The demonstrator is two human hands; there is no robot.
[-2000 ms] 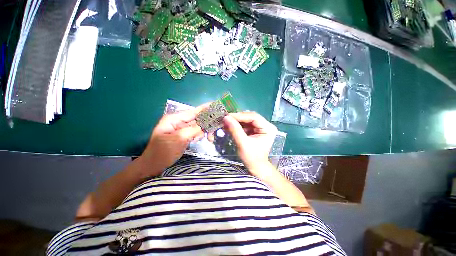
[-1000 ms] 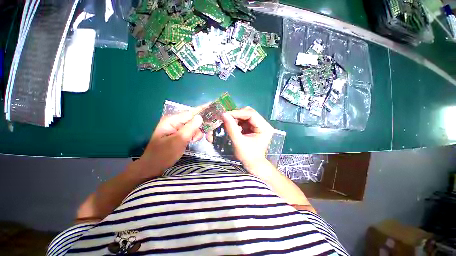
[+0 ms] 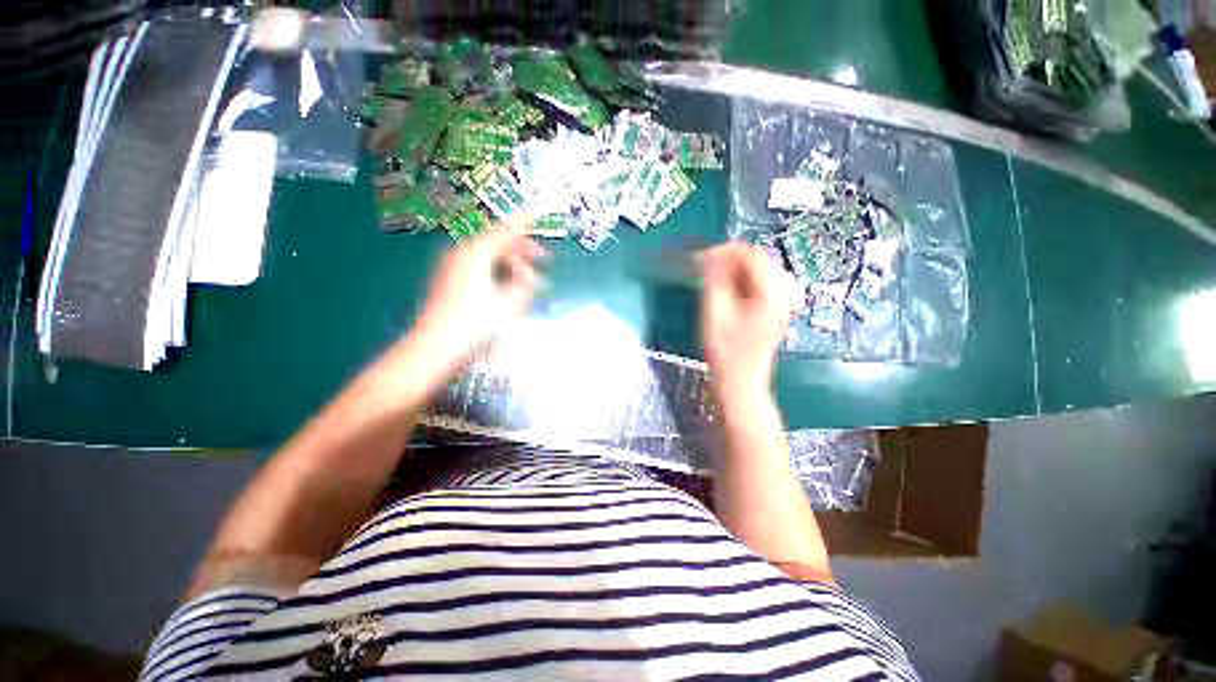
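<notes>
My left hand (image 3: pixel 474 287) is blurred at the near edge of the large loose heap of green circuit boards (image 3: pixel 460 133); whether it holds anything cannot be told. My right hand (image 3: pixel 747 300) is blurred, left of the smaller board heap (image 3: pixel 834 240), its fingers closed on a dark, smeared flat piece (image 3: pixel 667 264) that looks like the circuit board. The adhesive sheet (image 3: pixel 680 393) lies in front of my body, its middle washed out by glare.
The smaller heap lies on clear plastic (image 3: pixel 927 313). A stack of long grey strips (image 3: pixel 127 213) and a white card (image 3: pixel 238 213) are at left, a clear bag (image 3: pixel 320 120) behind. Board trays (image 3: pixel 1047 67) stand far right back. An open carton (image 3: pixel 940 493) is below the bench edge.
My hands were together on one board and are now apart. The left has moved forward to the large heap, the right outward with the dark piece. The sheet is more exposed; the view has shifted slightly.
</notes>
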